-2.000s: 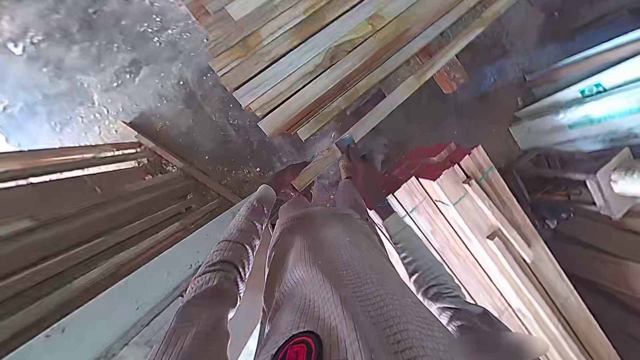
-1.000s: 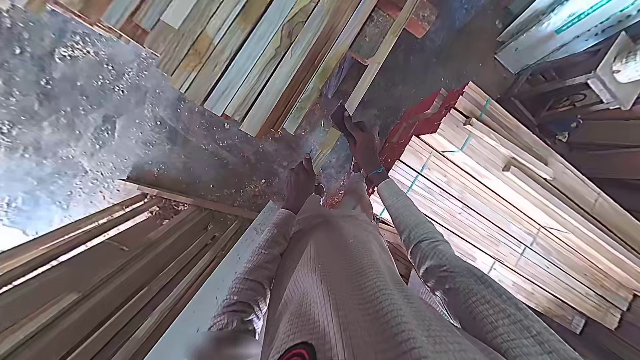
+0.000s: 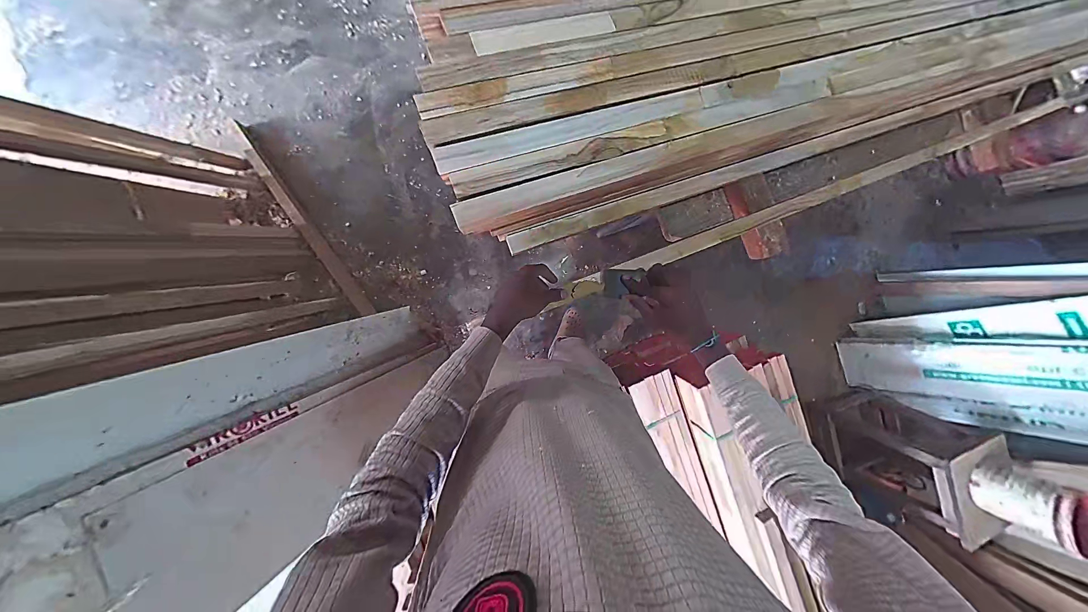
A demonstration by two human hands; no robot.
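Observation:
A long narrow wooden strip runs from between my hands toward the upper right, beside a stack of wooden boards. My left hand is at the strip's near end, with fingers bent; whether it grips the wood cannot be told. My right hand is closed on a small dark block-like object, which lies against the strip. A yellowish patch shows on the strip between the two hands. A thin cord circles my right wrist.
Dark wooden beams and a white panel lie at left. Strapped timber stands near my right forearm. Wrapped white boards and a wooden frame are at right. A brick sits under the strip.
The view has turned strongly since one second ago. My hands, which were farther from the strip's near end or raised apart, are now both low beside it.

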